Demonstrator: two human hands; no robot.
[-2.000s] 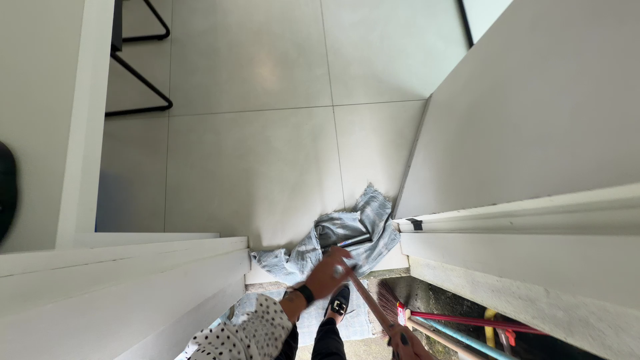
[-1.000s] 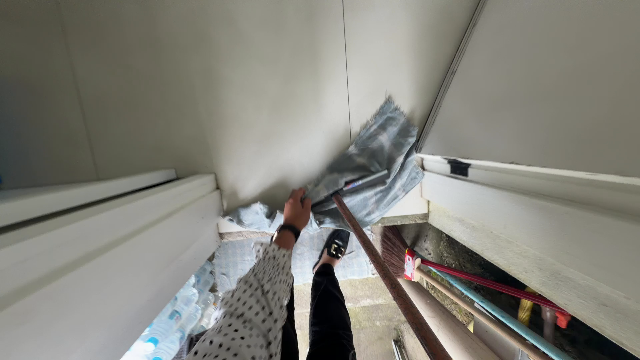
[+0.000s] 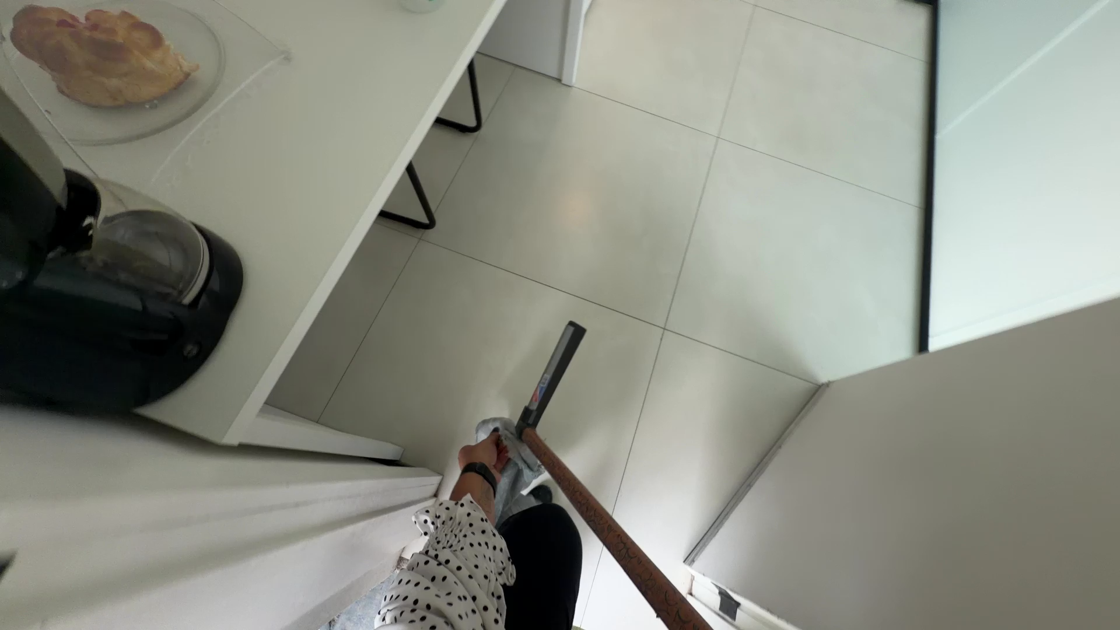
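Observation:
My left hand point(image 3: 484, 451), with a dark band at the wrist and a dotted sleeve, grips a grey-blue cloth point(image 3: 518, 477) that hangs down beside my leg. Just right of the hand is a floor squeegee with a black head point(image 3: 553, 372) and a brown patterned handle point(image 3: 612, 534). The head points up and to the right over the pale floor tiles point(image 3: 560, 254), and the handle runs down to the lower right edge. Some cloth lies against the joint of head and handle. My right hand is out of view.
At the left, a white counter point(image 3: 289, 175) bears a black coffee maker point(image 3: 131, 306) and bread point(image 3: 101, 57) on a glass plate point(image 3: 206, 79). Black metal legs point(image 3: 424, 206) stand under it. A white door frame point(image 3: 332, 516) is at lower left, a pale panel point(image 3: 945, 490) at right.
The cloth, earlier spread on the floor at the threshold around the squeegee head, is now gathered in my left hand. The squeegee head is bare. The view has shifted into the room.

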